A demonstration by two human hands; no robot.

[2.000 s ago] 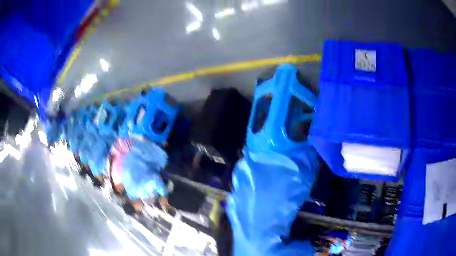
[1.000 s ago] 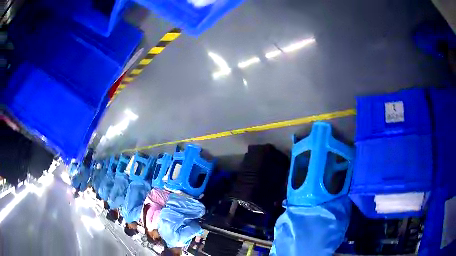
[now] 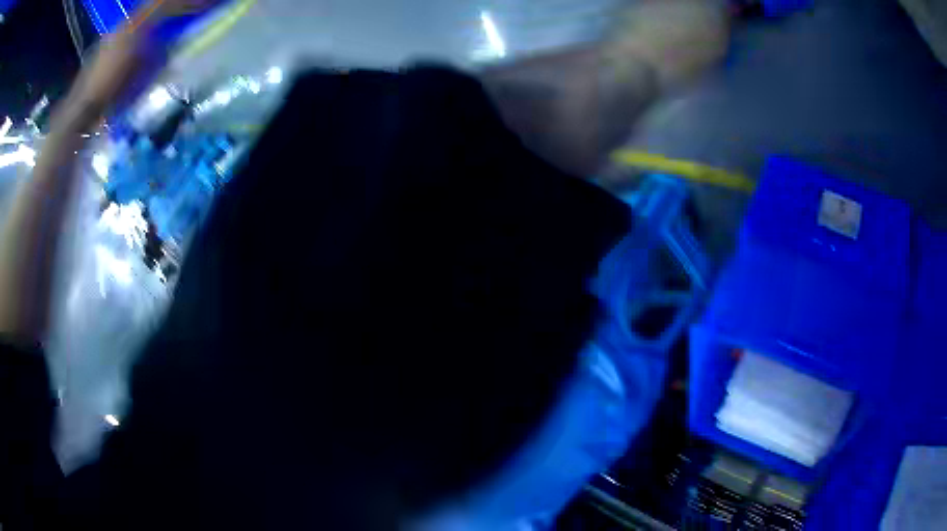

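A very large dark shape, which looks like my dark sleeve, fills the middle. From it a blurred bare forearm reaches up right to my right hand [image 3: 675,42], near the top edge over the grey floor; its fingers cannot be made out. At the far left my other bare forearm rises from a dark sleeve. My left hand [image 3: 156,19] is blurred at the top edge, close to a piece of a blue bin [image 3: 104,12]; whether it touches the bin is unclear.
Blue bins [image 3: 820,280] stand at the right, one with a small label and white sheets [image 3: 784,407] in its opening. A light-blue stool [image 3: 659,259] and blue cloth are partly hidden behind the dark shape. A yellow floor line [image 3: 685,168] runs above. Blurred blue-clothed workers show at left.
Both forearms and the dark sleeve have come into view and cover the middle and left. The large blue bins at upper left are mostly out of view. The view has tilted and darkened.
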